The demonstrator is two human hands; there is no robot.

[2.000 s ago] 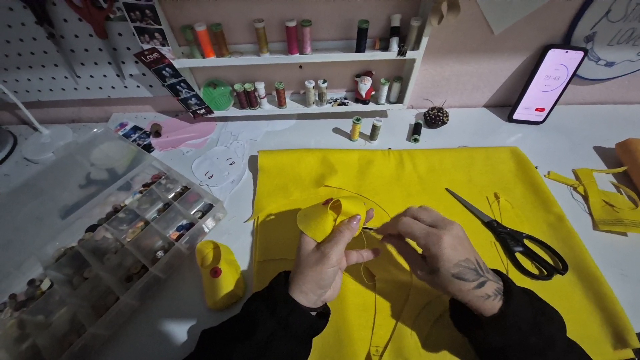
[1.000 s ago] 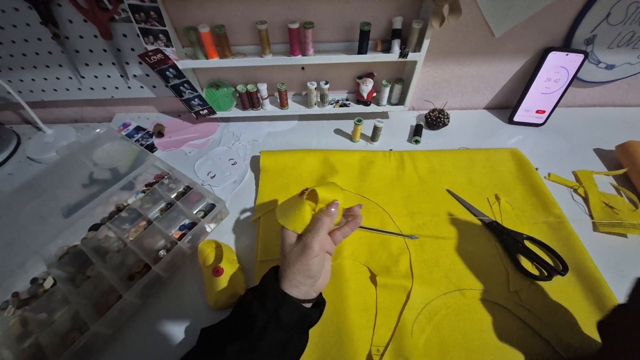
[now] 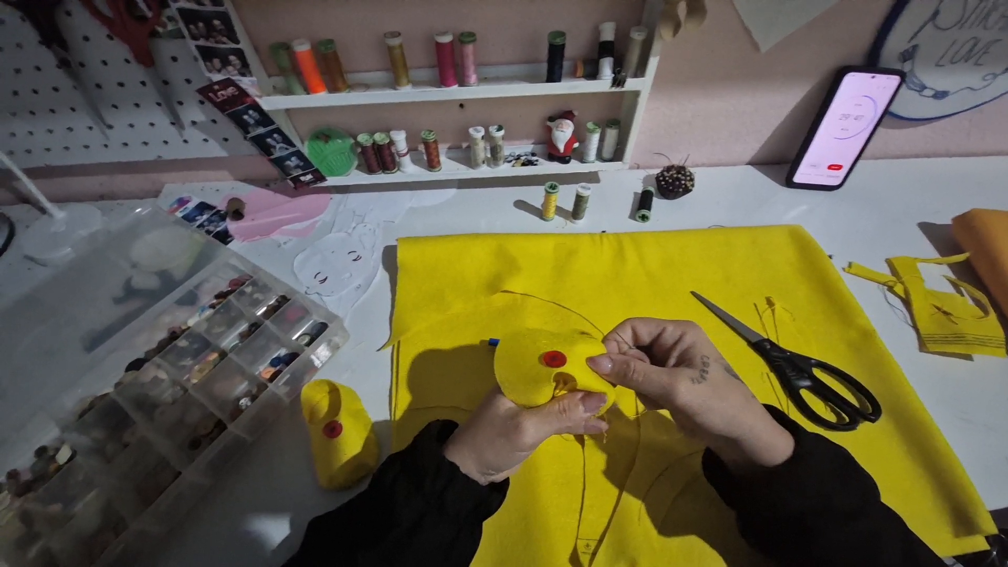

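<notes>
My left hand (image 3: 524,429) holds a small yellow felt shoe (image 3: 524,366) with a red button (image 3: 554,359) facing up. The fingertips of my right hand (image 3: 669,370) are pinched at the shoe's right edge; whether a needle or thread is between them cannot be told. Under both hands lies a large yellow felt sheet (image 3: 732,268) with drawn curved lines. Black-handled scissors (image 3: 787,366) rest on it, blades apart a little. A matching felt shoe with a red button (image 3: 339,441) stands to the left. A blue tip (image 3: 493,342) shows beside the held shoe.
A clear compartment box of buttons (image 3: 228,378) sits at the left. Thread spools (image 3: 550,201) stand behind the felt, below a white thread shelf (image 3: 465,88). A phone (image 3: 844,130) leans on the wall. Yellow felt scraps (image 3: 945,315) lie at the right.
My right hand, out at the lower right a second ago, is back at the felt shoe. The shoe has been turned so its red button shows. The thin pointed tool no longer extends right of my left hand.
</notes>
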